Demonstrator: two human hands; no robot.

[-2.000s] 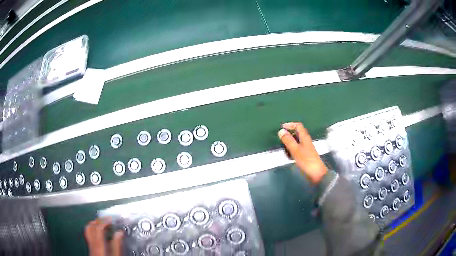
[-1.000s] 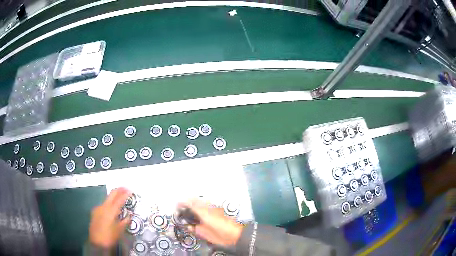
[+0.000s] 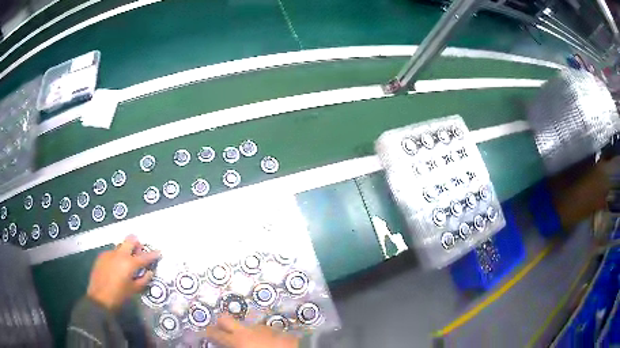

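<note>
A clear blister tray [image 3: 204, 245] lies at the bottom centre with rows of round parts in its nearer half; its far pockets show no parts. My left hand [image 3: 121, 275] is at the tray's left edge, its fingers closed around a dark round part. My right hand [image 3: 253, 336] is low over the tray, cut off by the bottom edge, its fingertips close to a darker round part [image 3: 234, 307] in a pocket. Whether it holds anything cannot be told. More round parts [image 3: 200, 187] lie in two rows on the green belt [image 3: 326, 136].
A tray stack with parts on top [image 3: 445, 197] stands right of the tray, with a blue bin [image 3: 517, 262] beyond it. Another tray stack [image 3: 574, 119] is far right. A metal post [image 3: 432, 47] rises behind the belt. A clear container [image 3: 70, 81] and paper slip [image 3: 100, 109] lie at upper left.
My right hand went from over the belt to the tray, then lower towards the bottom edge. My left hand has moved to the tray's left side. The view has shifted to the right.
</note>
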